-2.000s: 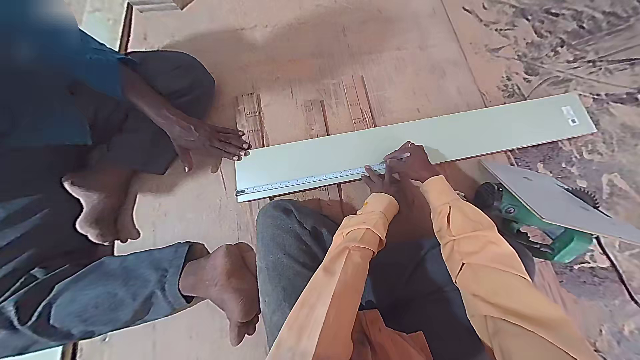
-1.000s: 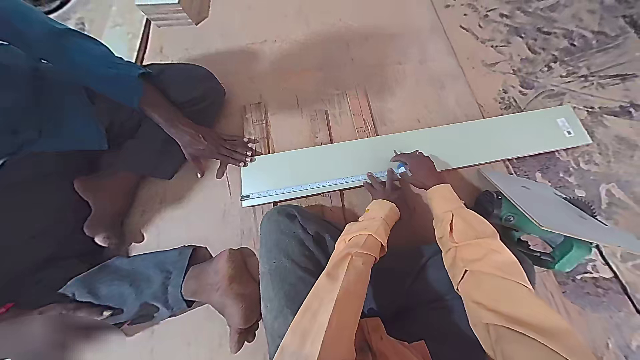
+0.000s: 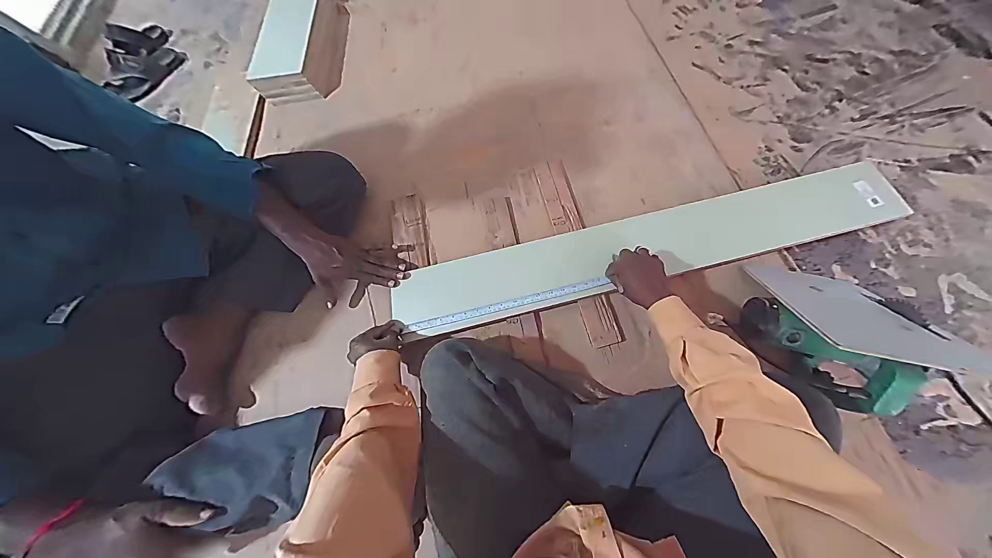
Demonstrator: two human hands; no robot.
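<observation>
A long pale board (image 3: 697,221) lies across several wooden strips (image 3: 559,198), with a printed label near its far right end. Along its near edge runs a measuring tape blade or steel rule (image 3: 511,304). My left hand (image 3: 377,341) pinches the rule's left end at the board's corner. With its fingers bent, my right hand (image 3: 639,277) rests on the board at the rule's right end; whether it grips the rule is hidden. A co-worker's hand (image 3: 356,266) lies spread just beside the board's left end.
At right, a green power saw (image 3: 852,364) with a flat metal base plate (image 3: 860,310) sits near my knee. A stack of cut boards (image 3: 291,54) stands at the upper left, with dark sandals (image 3: 143,62) beyond. The co-worker sits close on my left.
My left hand has moved left from beside my right hand to the board's left end. A thin marking tool seen earlier at my right hand no longer shows. The view takes in more at the top.
</observation>
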